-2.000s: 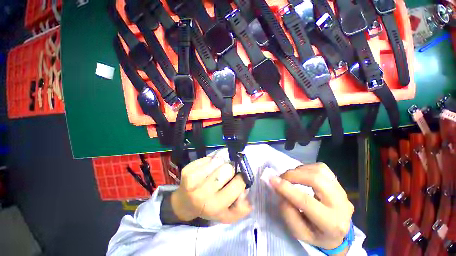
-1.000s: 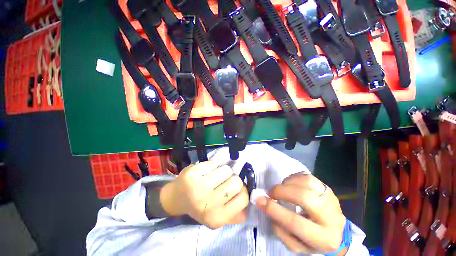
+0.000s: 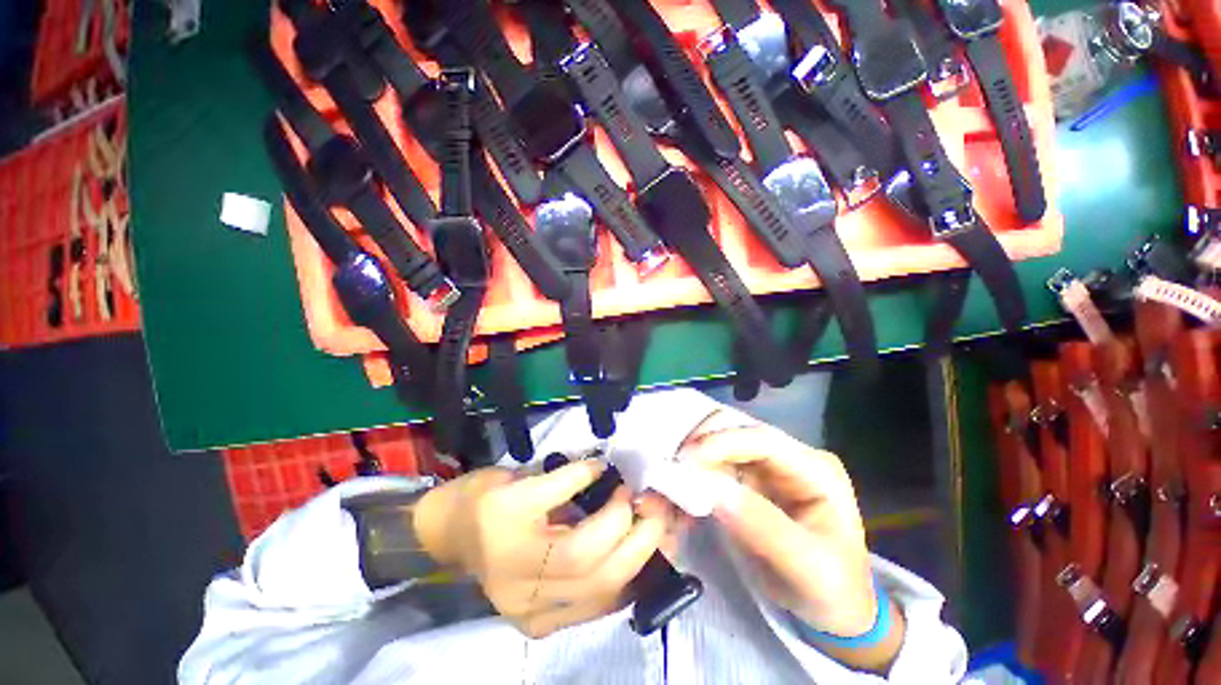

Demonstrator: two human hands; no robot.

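My left hand [image 3: 542, 542] is closed around a black smartwatch [image 3: 666, 598]; its case end sticks out below the fingers and part of the black strap shows above them. My right hand [image 3: 790, 515] pinches a small white cloth [image 3: 659, 468] with its fingertips. The cloth is spread against the watch strap beside my left fingertips. My hands are in front of my body, just past the bench's near edge. The part of the watch under my fingers and the cloth is hidden.
An orange-red tray [image 3: 609, 305] with many black-strap watches lies on the green bench [image 3: 188, 335]. Some straps overhang the near edge. A white square [image 3: 245, 212] lies left. A blue tool [image 3: 1114, 103] and clear bottle [image 3: 1071, 60] are right. Pink-strap watches [image 3: 1085, 308] lie further right.
The watch in my left hand has turned, its case now pointing down below the fingers. The cloth has moved up onto the strap and is more spread out. The view has shifted slightly.
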